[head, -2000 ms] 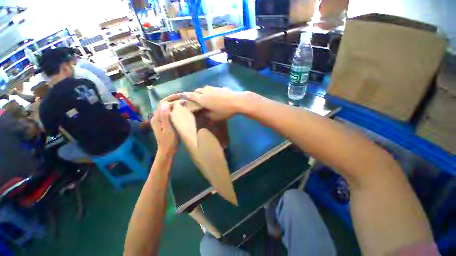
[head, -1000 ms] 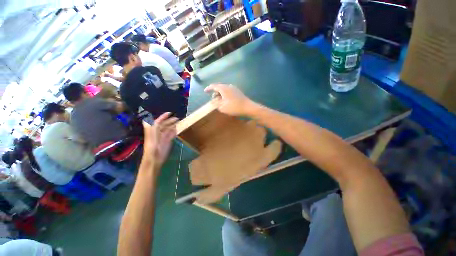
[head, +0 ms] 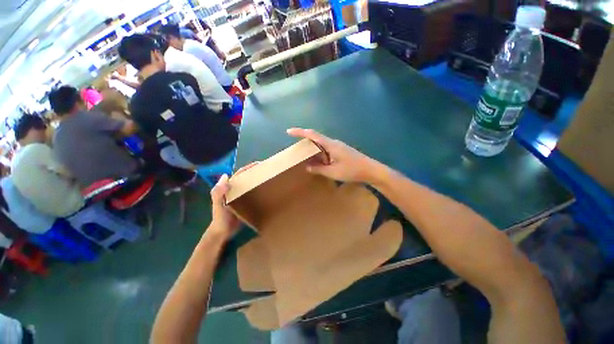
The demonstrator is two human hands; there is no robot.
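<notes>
A brown cardboard mailer box (head: 303, 228) is held open above the front left part of the green workbench (head: 417, 154). Its far wall stands up as a folded strip, and its lid with rounded side ears spreads toward me. My left hand (head: 225, 205) grips the left end of the far wall. My right hand (head: 333, 158) grips the right end of that wall, with the thumb on top and fingers inside. Part of the left fingers is hidden behind the wall.
A clear water bottle (head: 501, 101) stands on the right of the bench. Black cases (head: 464, 40) and a large carton (head: 592, 127) are beyond it. Several seated people (head: 178, 104) are at the left. A pale pipe rail (head: 303, 48) runs along the bench's far left edge.
My left hand, earlier off the box with fingers spread, now holds its left end. The lid has opened out toward me since the first frame. The bottle appears farther right.
</notes>
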